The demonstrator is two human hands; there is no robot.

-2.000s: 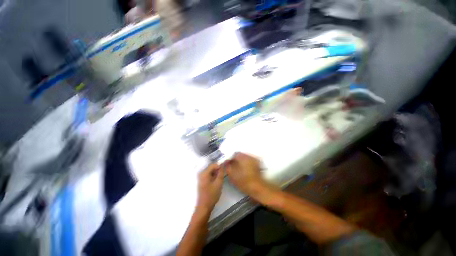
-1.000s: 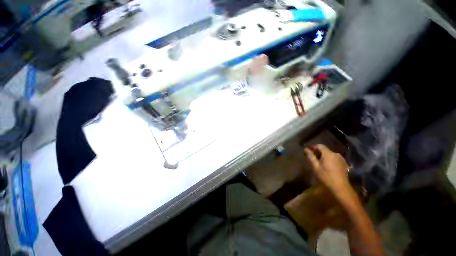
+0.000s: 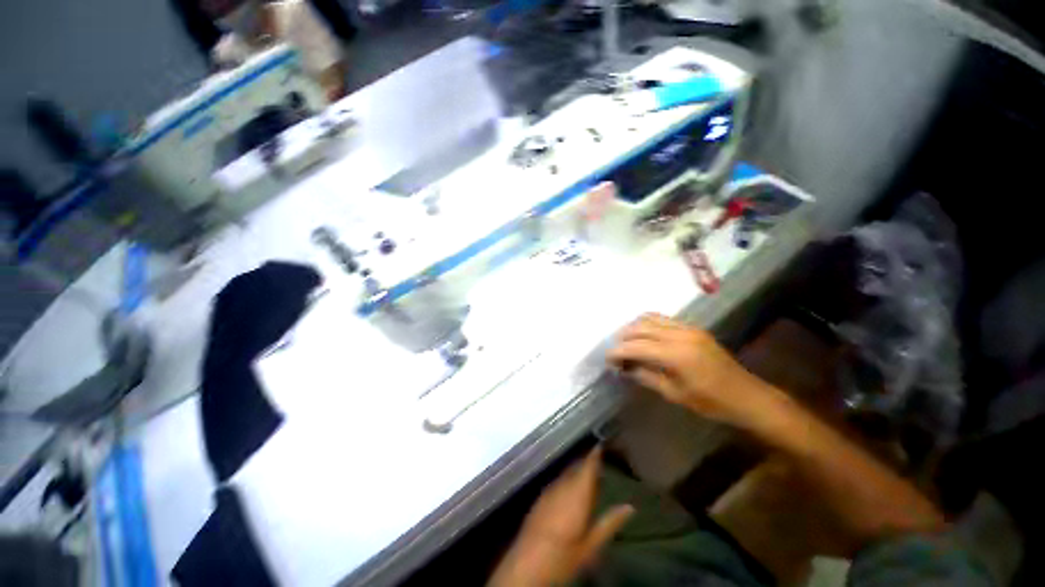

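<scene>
The white sewing machine head [image 3: 521,224] with a blue stripe stands on the white table. Its needle and presser foot area [image 3: 455,347] is blurred, with no hand at it. My right hand [image 3: 670,358] is at the table's front edge, fingers curled; whether it holds something small cannot be told. My left hand [image 3: 570,518] is low, below the table edge, with its thumb apart from the fingers; it looks empty. Black cut fabric panels [image 3: 238,361] lie left of the machine.
Red-handled snips [image 3: 700,271] and a smaller red and dark tool [image 3: 733,213] lie at the table's right end. A clear plastic bag [image 3: 905,327] is to the right. A drawer [image 3: 665,438] is under the table edge. A person [image 3: 275,34] is opposite.
My right hand has moved from over the drawer left and up to the table edge. My left hand has come into view below the edge. Both were together near the needle area earlier.
</scene>
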